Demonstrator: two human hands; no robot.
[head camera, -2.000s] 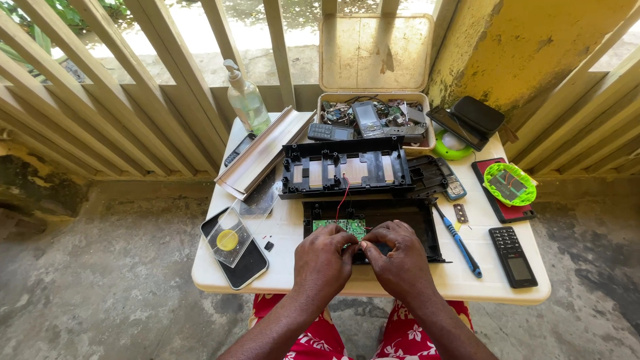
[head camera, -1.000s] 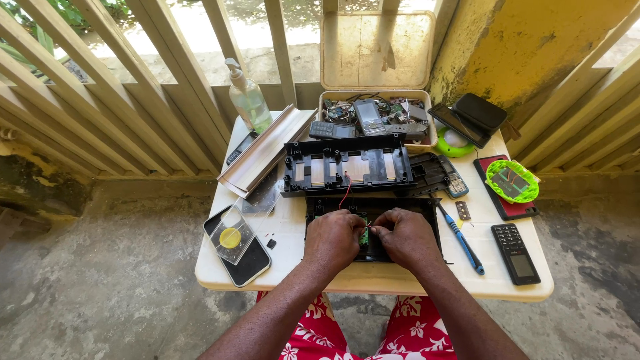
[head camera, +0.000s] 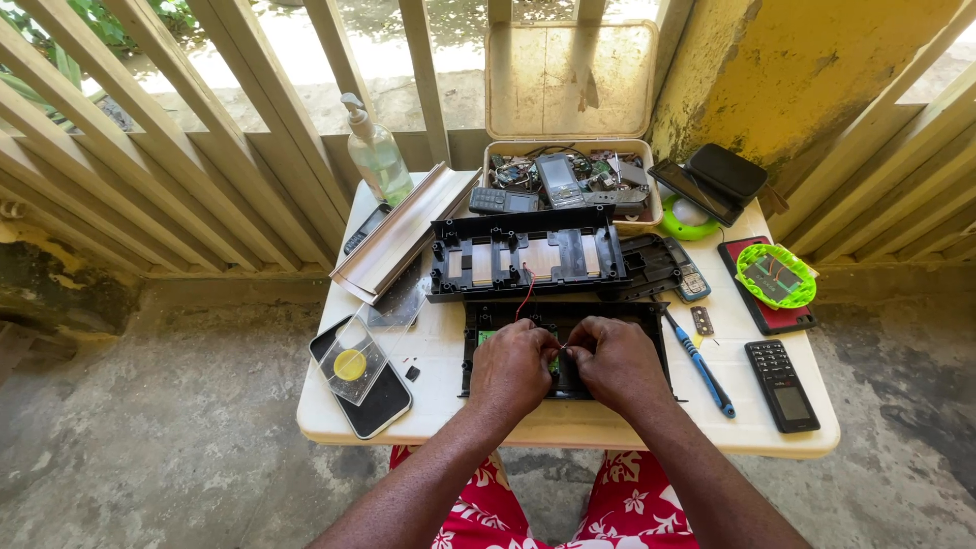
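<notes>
My left hand (head camera: 512, 364) and my right hand (head camera: 616, 361) meet over a black plastic housing (head camera: 648, 320) near the table's front edge. Thin wire ends (head camera: 564, 347) are pinched between the fingertips of both hands. Beneath my left hand a green circuit board (head camera: 486, 335) shows in part; the rest is covered. A red wire (head camera: 528, 293) runs from a second black plastic housing (head camera: 457, 284), lying just behind, down toward my left hand. Right of the front housing lies a blue-handled screwdriver (head camera: 703, 369), its tip partly hidden.
On the white table (head camera: 335, 415) are a pump bottle (head camera: 377, 156), a metallic strip (head camera: 404, 236), a black smartphone (head camera: 381, 400) and a keypad phone (head camera: 781, 385). Behind stands an open plastic box (head camera: 572, 141) of electronic parts. A green-rimmed solar panel (head camera: 775, 276) rests on a red-backed phone (head camera: 751, 305).
Both hands have moved slightly across the front housing, and more of the circuit board was visible two seconds ago. The fingertips stay close together.
</notes>
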